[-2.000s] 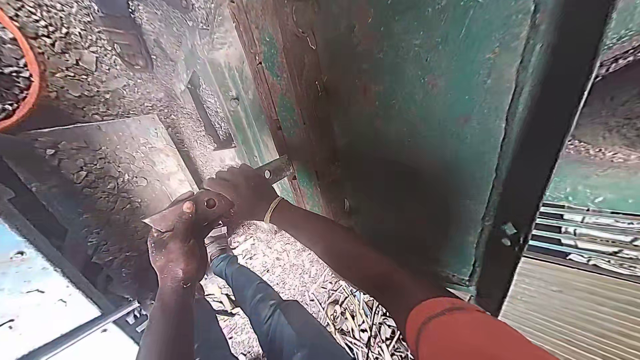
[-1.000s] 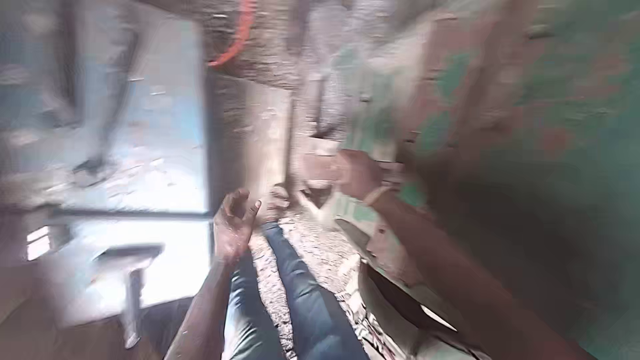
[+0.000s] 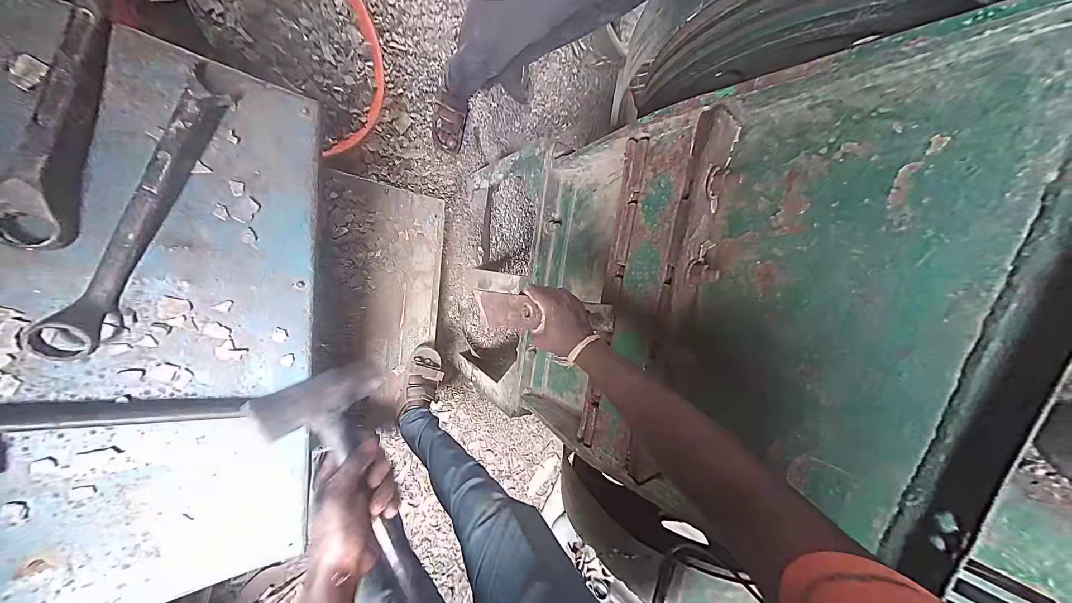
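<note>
My left hand (image 3: 347,511), low in the view, grips the handle of a hammer (image 3: 314,402); the metal head is blurred and lies level over the edge of the blue metal surface. My right hand (image 3: 557,322), wearing a wristband, is closed around a flat rusty metal piece (image 3: 507,311) with a hole near its gripped end. This piece lies over the metal frame beside the green painted metal panel (image 3: 837,293). Part of a bar shows on the other side of the right hand; whether it joins the rusty piece is hidden.
Two large ring-ended wrenches (image 3: 138,218) (image 3: 63,134) and paint flakes lie on the blue metal surface (image 3: 268,209). An orange rim (image 3: 373,75) stands near the top. Another person's sandalled foot (image 3: 450,121) is on the gravel. A metal plate (image 3: 402,251) lies beside my foot.
Two seconds ago both hands were together at the rusty piece. My left hand has since come away, was empty one second ago, and now holds the hammer. The view has shifted left.
</note>
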